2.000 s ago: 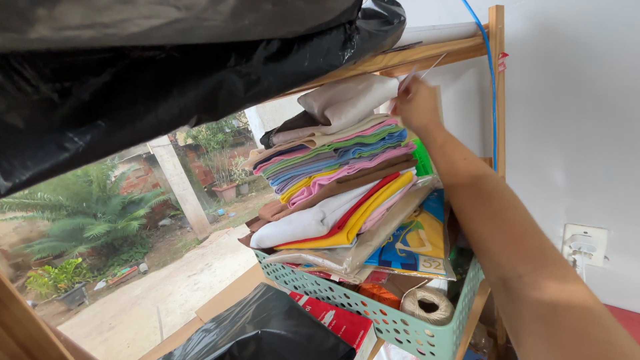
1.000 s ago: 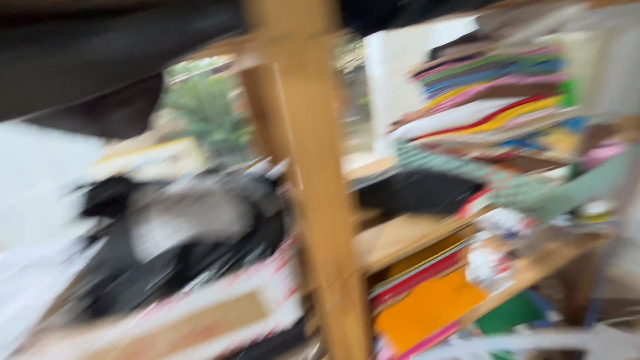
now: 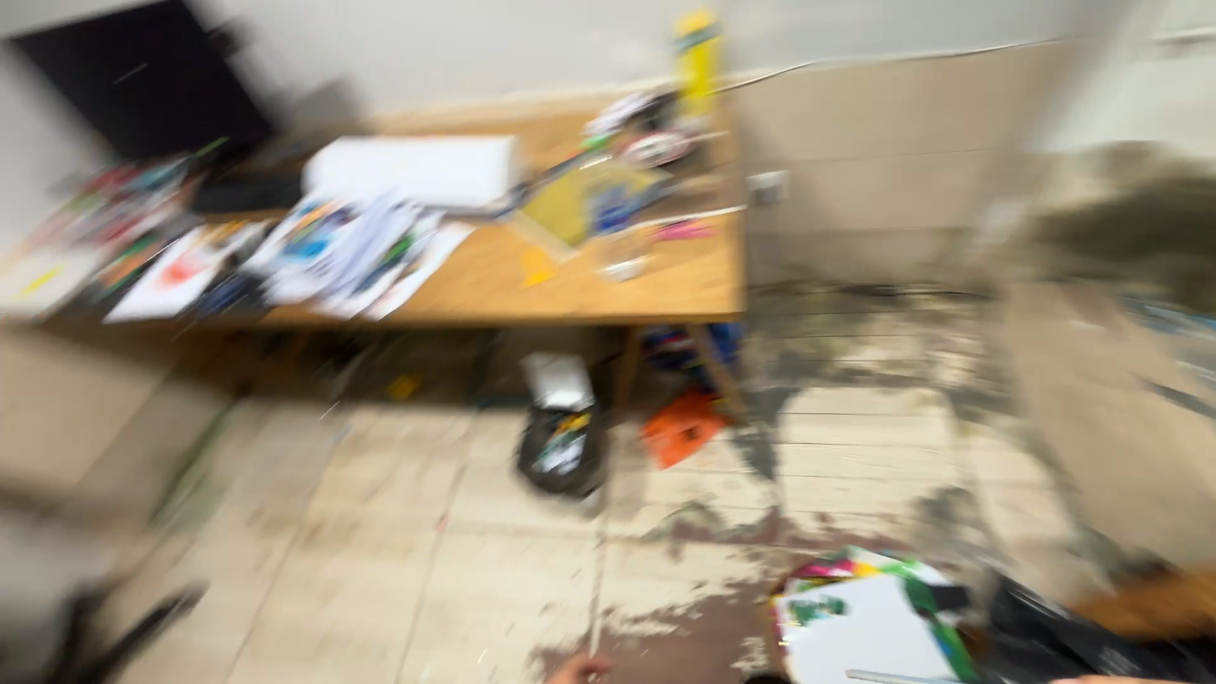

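At the bottom edge, left of centre, the fingertips of my left hand [image 3: 579, 668] show. A thin pale strip rises beside them; blur hides whether they hold it. Only a sliver of my right hand [image 3: 1092, 679] enters at the lower right. A thin light stick [image 3: 893, 676] lies to its left over white paper [image 3: 860, 627]; a grip on it cannot be made out. The paper tops a pile with green and pink pieces, beside black plastic [image 3: 1054, 632].
A wooden table [image 3: 608, 299] against the wall bears papers [image 3: 361, 247], a large white roll or stack [image 3: 413, 171] and a yellow upright object [image 3: 698, 62]. On the tiled floor are a black bin or bag [image 3: 560, 456] and an orange piece [image 3: 682, 429]. A dark screen [image 3: 142, 81] stands left.
The view has swung from the shelf with folded fabrics to a table and floor. The right hand, earlier raised beside the fabric stack, is now at the bottom edge.
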